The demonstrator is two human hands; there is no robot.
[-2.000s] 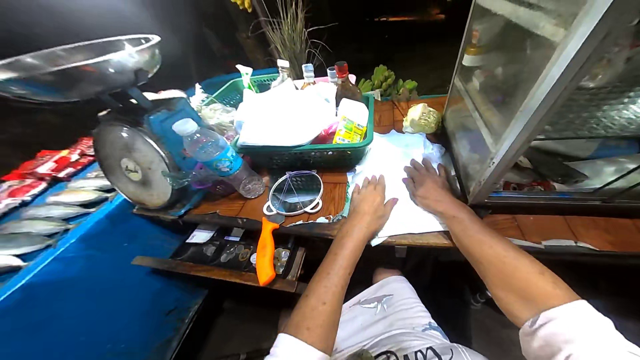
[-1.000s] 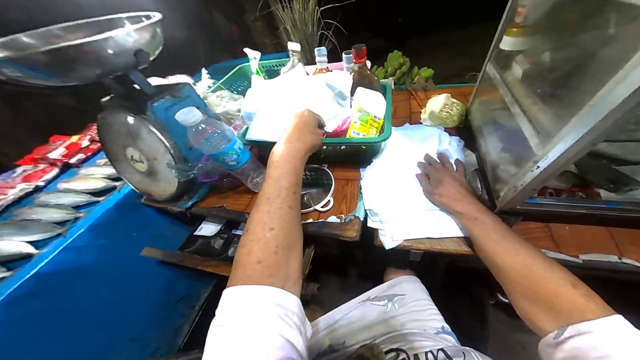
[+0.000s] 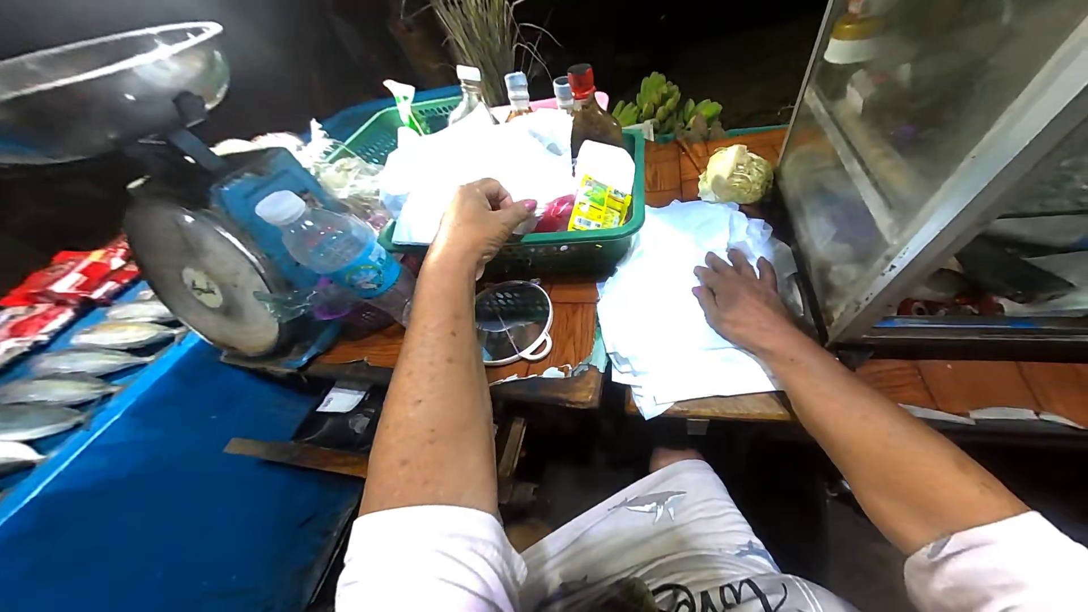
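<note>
My left hand is over the front edge of a green plastic basket, its thumb and fingertips close together at the white sheets heaped there; whether it grips one cannot be told. My right hand, palm down with fingers spread, rests on a stack of white sheets on the wooden table. Bottles, among them one with a red cap, and a yellow packet are in the basket. Between the basket and the table's front edge lies a round white-rimmed mirror, partly behind my left forearm.
On the left stand a dial scale with a metal pan and a leaning plastic bottle. Fish and red packets lie on a blue surface. A cabbage sits behind the stack, beside a glass display case on the right.
My left hand has left the stack of sheets and reached over to the white sheets in the basket. My right hand has stayed on the stack.
</note>
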